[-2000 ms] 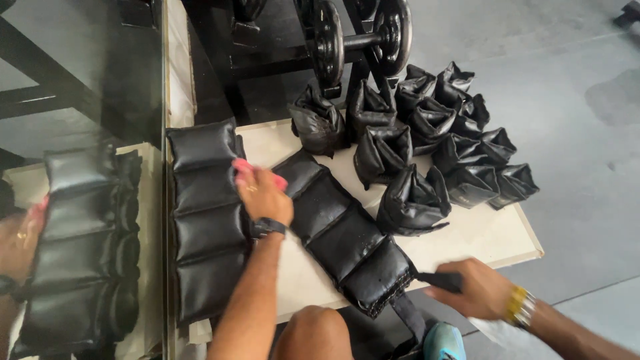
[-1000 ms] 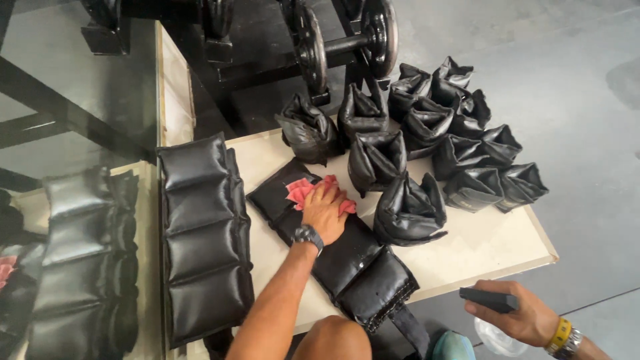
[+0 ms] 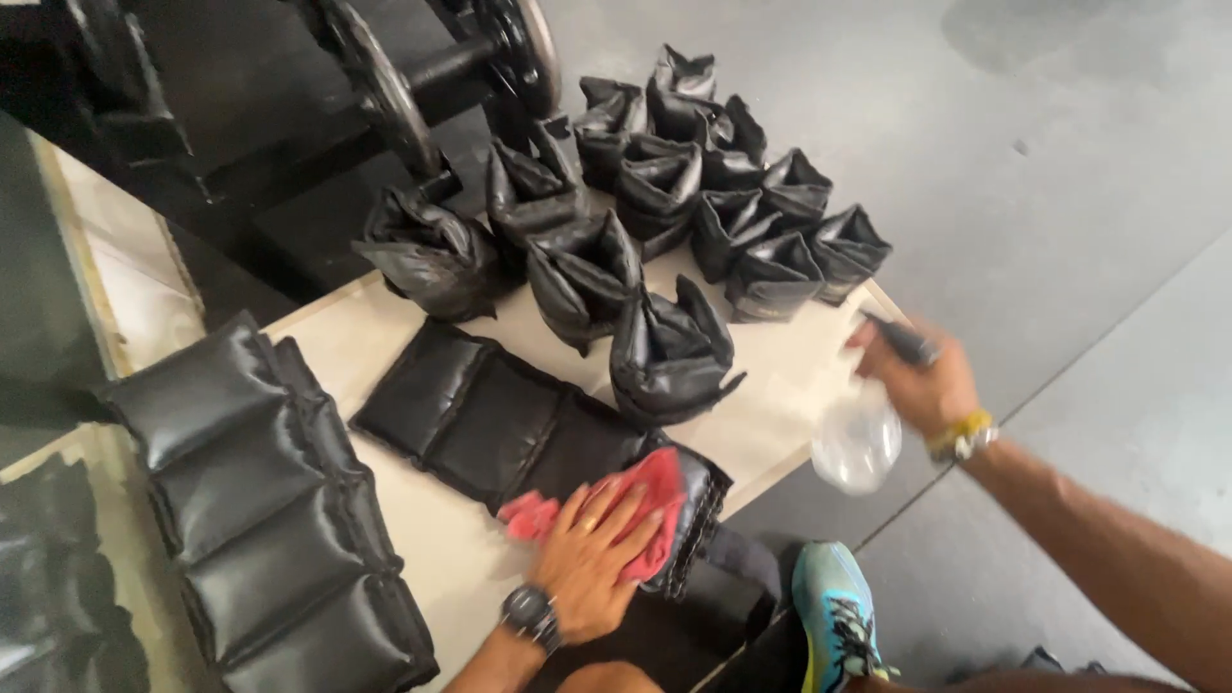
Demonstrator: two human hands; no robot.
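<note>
My left hand presses a red cloth flat on the near end of a black padded ankle weight, laid open across a cream bench top. My right hand, off the bench's right edge, grips a clear spray bottle by its black spray head. To the left lie more black segmented weights, flat and stacked. Behind the open weight stand several rolled black ankle weights, close together on the bench.
A black dumbbell rests on a rack at the upper left. A mirror at the left edge reflects the weights. My shoe is on the grey floor beside the bench's near right corner.
My left hand with the cloth has moved from the stacked weights to the open weight's far part, then to its near end. My right hand has moved up with the bottle. The view has shifted.
</note>
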